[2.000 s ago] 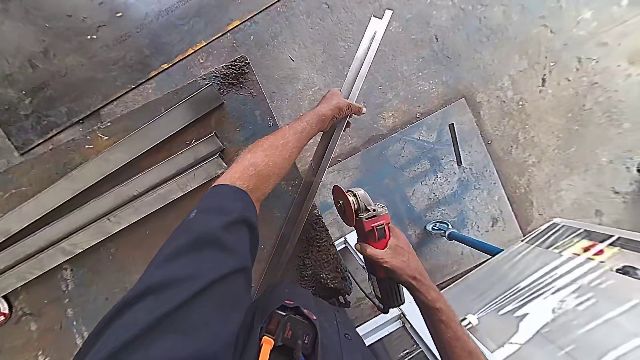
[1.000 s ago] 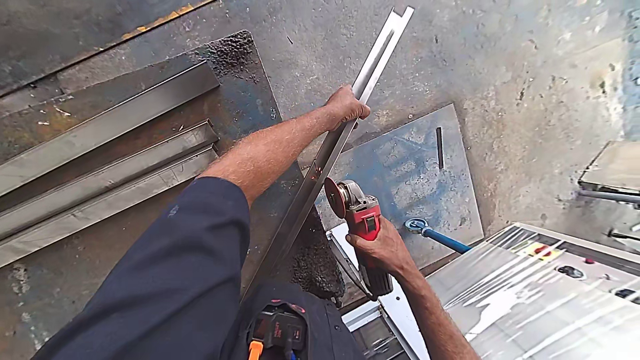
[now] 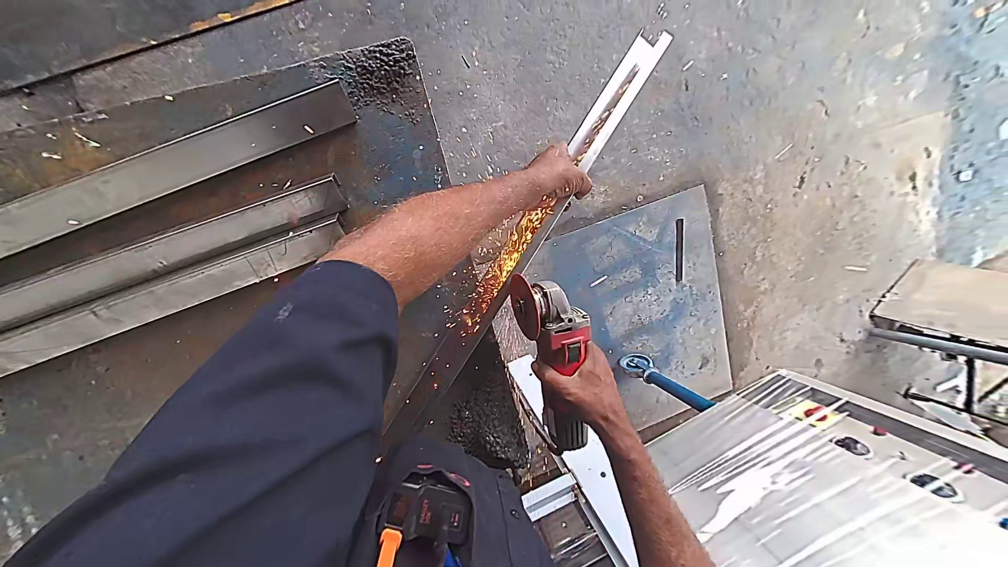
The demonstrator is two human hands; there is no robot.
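Note:
My left hand (image 3: 557, 172) grips a long metal channel (image 3: 626, 94) that slants from the upper right down toward my lap. My right hand (image 3: 581, 387) is closed around the body of a red and black angle grinder (image 3: 565, 346), upright beside the channel. Its reddish disc (image 3: 525, 307) is at the channel's right edge, and orange sparks (image 3: 508, 264) stream along the channel up to my left hand. The exact contact between disc and metal is too small to tell.
Several metal channels (image 3: 181, 165) lie on a dark steel plate at left. A bluish metal sheet (image 3: 654, 299) on the floor at right bears a dark strip (image 3: 680, 250). A blue-handled tool (image 3: 669, 386) lies by a film-covered cabinet (image 3: 787, 472) at lower right.
Bright sparks now fly along the channel; none show in the earlier frames. My left hand keeps its hold on the channel, and my right hand still holds the grinder.

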